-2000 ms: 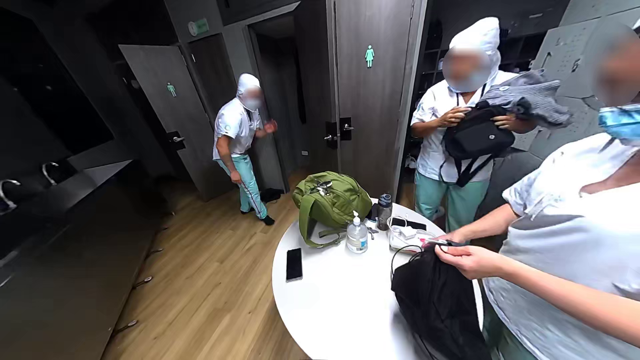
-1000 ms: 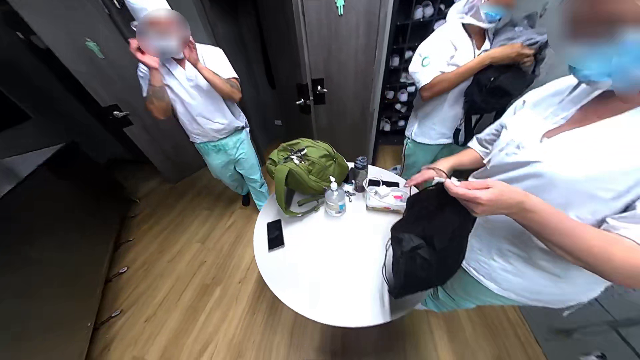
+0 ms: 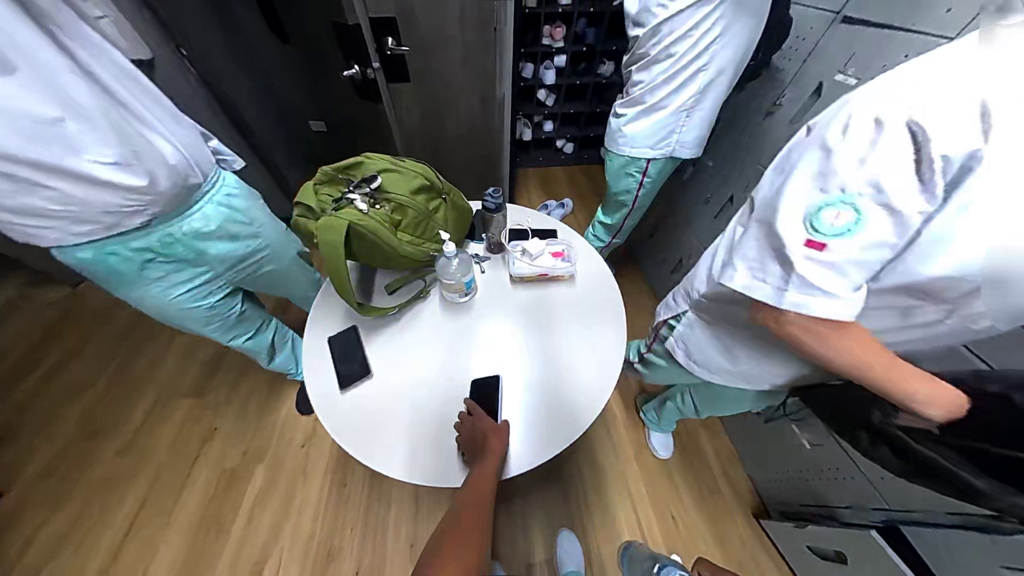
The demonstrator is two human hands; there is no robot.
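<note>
My left hand (image 3: 482,436) grips the lower end of a dark-screened smartphone (image 3: 486,396), at the near part of the round white table. At the bottom edge, only a small part of my right hand (image 3: 710,568) shows, beside a greyish, partly clear object (image 3: 650,560); whether it holds this is unclear. A second smartphone (image 3: 350,358) lies to the left. Farther back stand a green backpack (image 3: 400,212) with keys or glasses on top, a pump bottle of clear liquid (image 3: 456,274), a dark drink bottle (image 3: 494,224) and a clear plastic box (image 3: 542,262) with a white charger and cable.
A person in white top and green trousers (image 3: 200,256) stands close on the left. Another (image 3: 660,96) is behind the table by a shoe rack (image 3: 568,88). A third person (image 3: 800,264), at right, has an arm in a black bag (image 3: 944,440) by grey lockers (image 3: 816,472).
My left hand and the phone under it have come into view on the table. The black bag has left the table and is at the right with the co-worker. The left person is nearer the table.
</note>
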